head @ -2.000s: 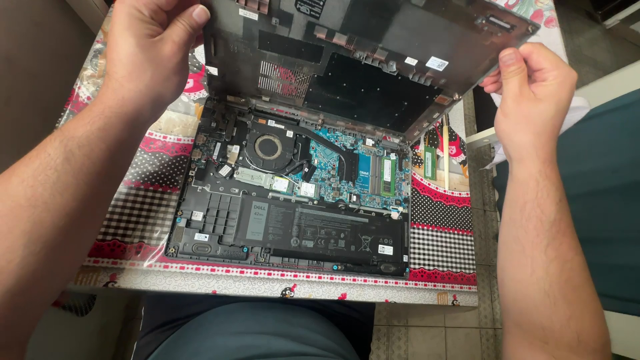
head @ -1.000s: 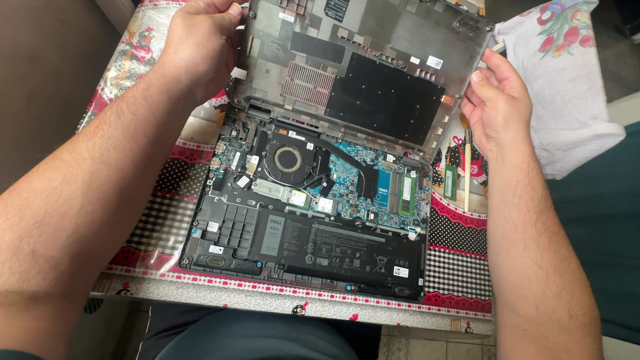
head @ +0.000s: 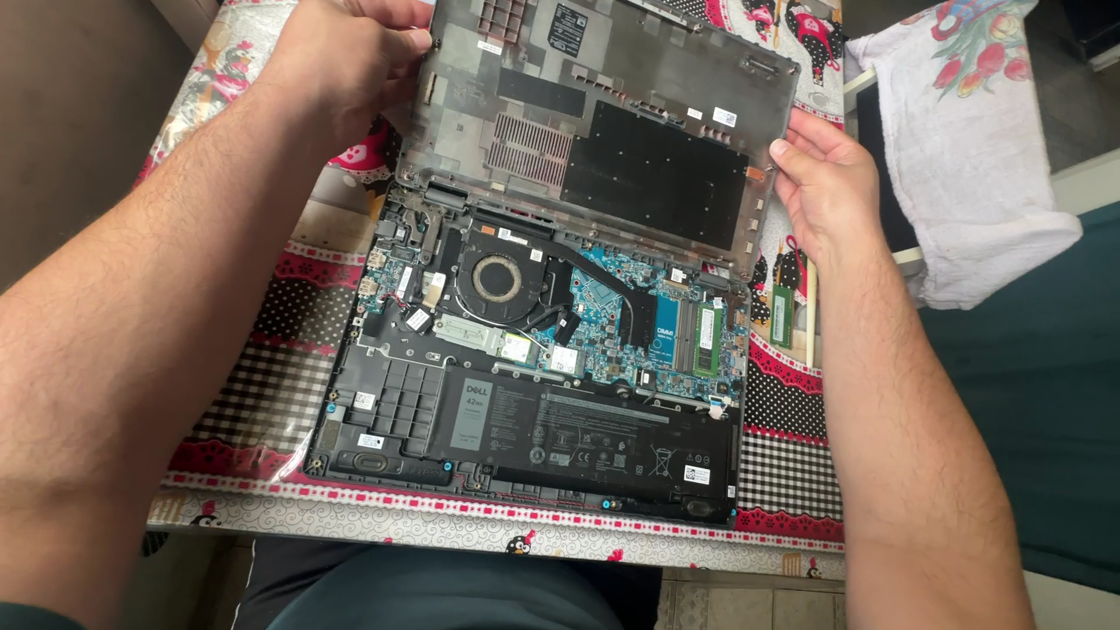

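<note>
My left hand grips the upper left edge of a laptop's bottom cover, its inner side facing me. My right hand holds the cover's right edge, thumb on the inside. The cover's lower edge lies along the hinge side of the opened laptop base. Inside the base show a cooling fan, a copper-type heat pipe under black covering, a blue circuit board, a green memory module and a black Dell battery.
A patterned cloth under clear plastic covers the table. Right of the laptop lie a second green memory module and a thin pale stick-like tool. A white cloth with printed tulips hangs over something at the right.
The cover, held in both hands throughout, leans back farther from the base. My right hand is lower along its edge. The view has shifted, bringing the white cloth fully into sight.
</note>
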